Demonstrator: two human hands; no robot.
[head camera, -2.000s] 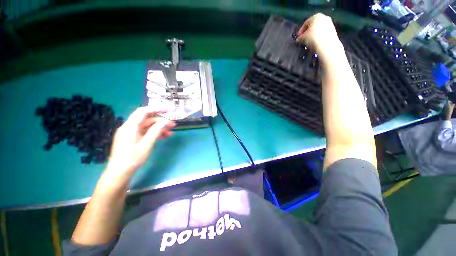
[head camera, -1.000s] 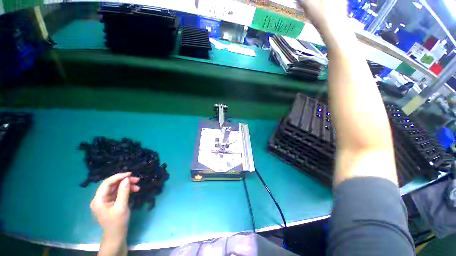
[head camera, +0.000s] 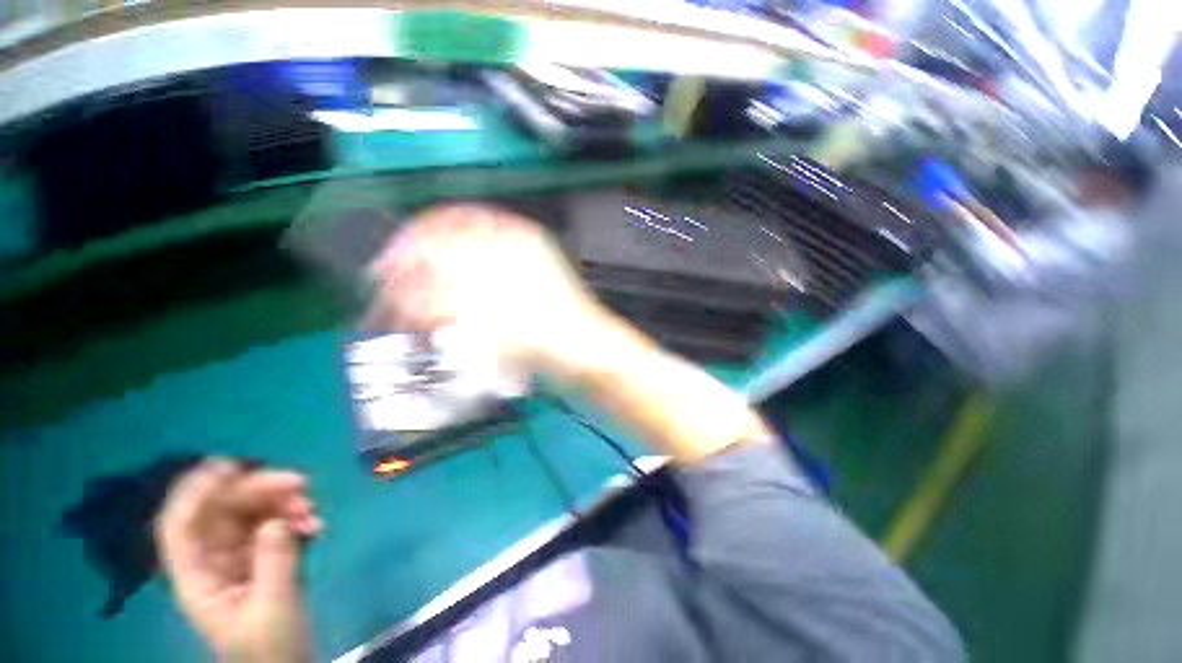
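Note:
The frame is strongly blurred. My right hand (head camera: 480, 279) is over the back and right part of the tabletop fixture (head camera: 395, 389); its fingers are smeared, and whether it holds anything cannot be told. The fixture's silver plate and orange front light show, while its post is hidden. My left hand (head camera: 240, 550) is at the near left, in front of the heap of small black parts (head camera: 117, 518), with fingers curled and thumb near them. A small dark spot shows at its fingertips, too blurred to name.
Stacked black parts trays (head camera: 674, 279) stand right of the fixture. Black cables (head camera: 590, 427) run from it over the bench's pale front edge (head camera: 499, 563). A shelf (head camera: 402, 123) with dark stacks is behind. A person in grey (head camera: 1037, 279) is at the far right.
The view has swung to the right. My right hand has come down from the shelf's height to the fixture. My left hand remains by the black heap.

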